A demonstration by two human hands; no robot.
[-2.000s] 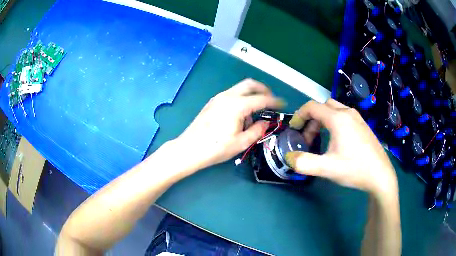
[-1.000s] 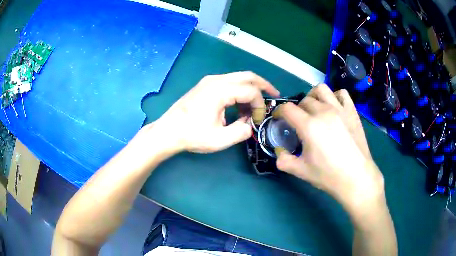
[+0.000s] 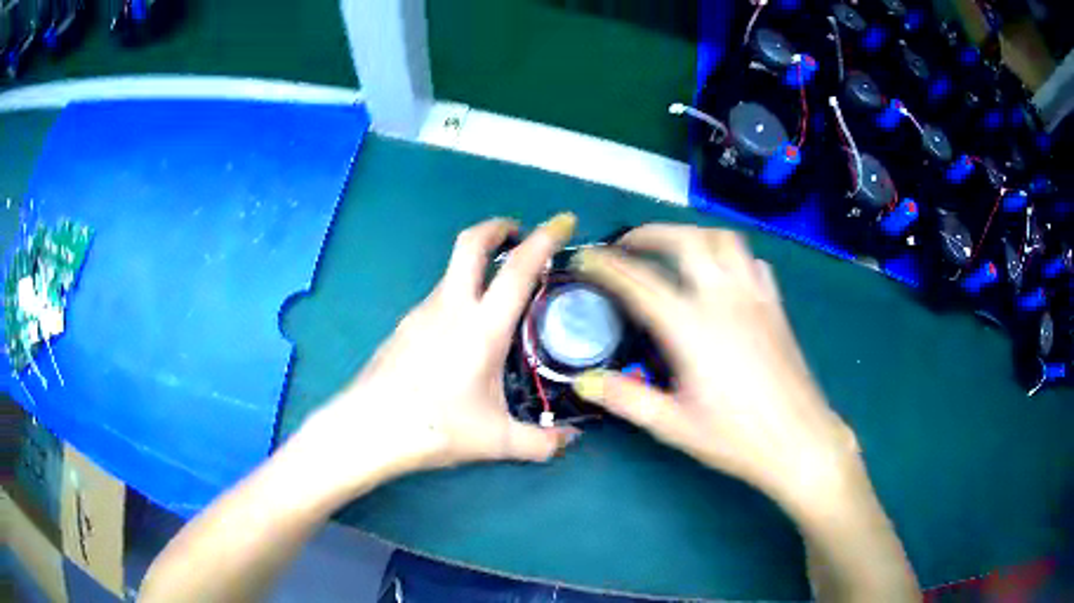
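Observation:
A black housing [image 3: 519, 395] lies on the green mat in front of me, with a round silvery speaker [image 3: 579, 324] facing up in it. A red lead [image 3: 542, 383] runs along the speaker's left side down to a small white plug [image 3: 547, 419]. A bit of the blue cylinder [image 3: 637, 373] shows at the lower right. My left hand [image 3: 453, 353] grips the housing's left side, thumb at the near edge. My right hand [image 3: 713, 342] grips its right side, with yellowish finger cots by the speaker's rim. The fingers hide the housing's far edge; a circuit board there cannot be made out.
A blue sheet [image 3: 194, 271] at left holds loose green circuit boards [image 3: 45, 295]. Another blue sheet [image 3: 707, 118] at the upper right holds rows of housings with speakers. A white post [image 3: 389, 65] and rail [image 3: 554, 153] stand beyond. A cardboard box [image 3: 94, 518] is at lower left.
The view has shifted. My left hand has moved from the leads and the housing's far part to its left side, thumb at the near edge. The white plug shows again near that thumb.

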